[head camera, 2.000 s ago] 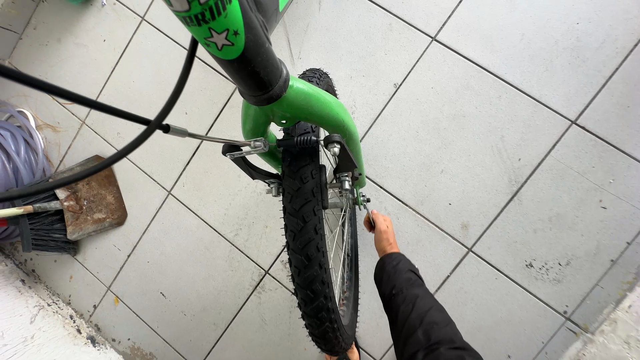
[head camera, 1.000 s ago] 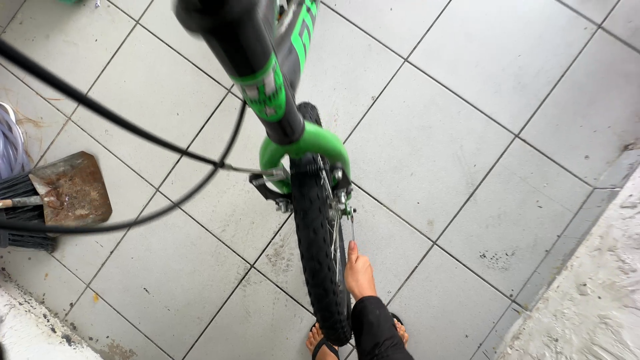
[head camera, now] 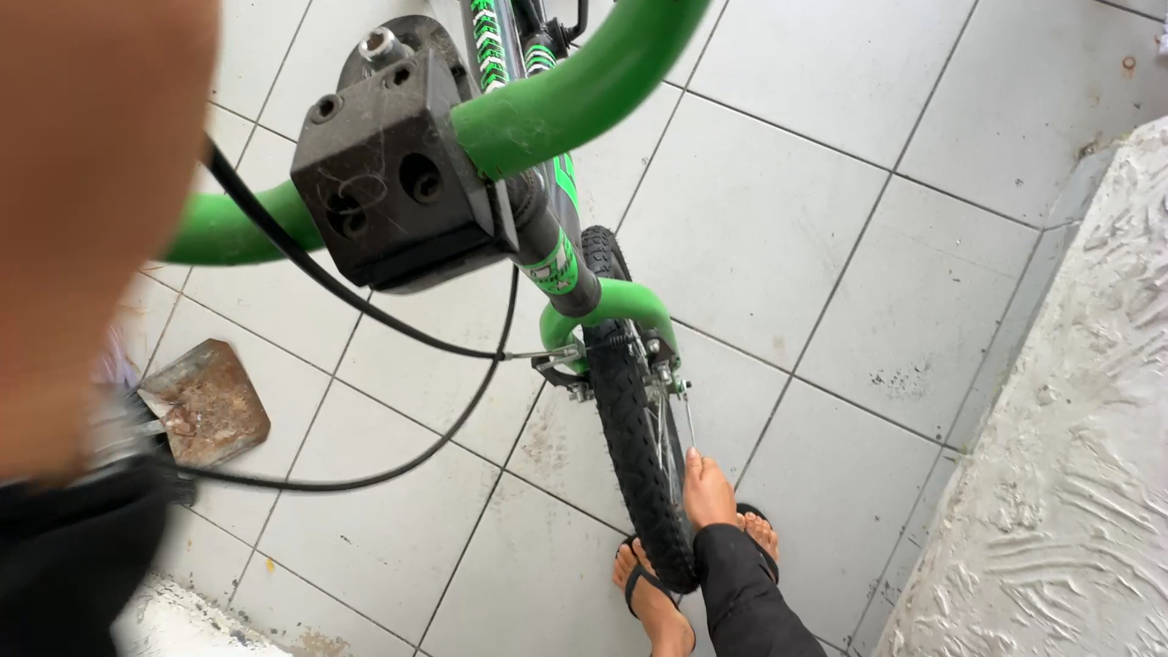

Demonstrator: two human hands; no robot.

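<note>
My right hand (head camera: 708, 488) grips a thin metal tool (head camera: 691, 422) whose far end meets the hardware at the brake arm (head camera: 675, 385) beside the front wheel. The black knobby tire (head camera: 634, 456) stands under the green fork (head camera: 630, 301) of a bicycle. Large and blurred at the left edge is my left hand (head camera: 100, 219), close to the camera above a black sleeve; its fingers are out of view. Near it are the black handlebar stem (head camera: 392, 173) and green handlebar (head camera: 584, 91). A black brake cable (head camera: 374, 319) loops down to the left brake arm (head camera: 557, 365).
My feet in black flip-flops (head camera: 650, 584) are on either side of the tire's lower end. A rusty dustpan (head camera: 210, 401) lies at the left on the grey tiled floor (head camera: 776, 210). A rough white wall (head camera: 1058, 411) borders the right side.
My left hand has come into view at the left edge. The handlebar and stem now show at the top, as the view has shifted. My right hand remains near the brake with the tool.
</note>
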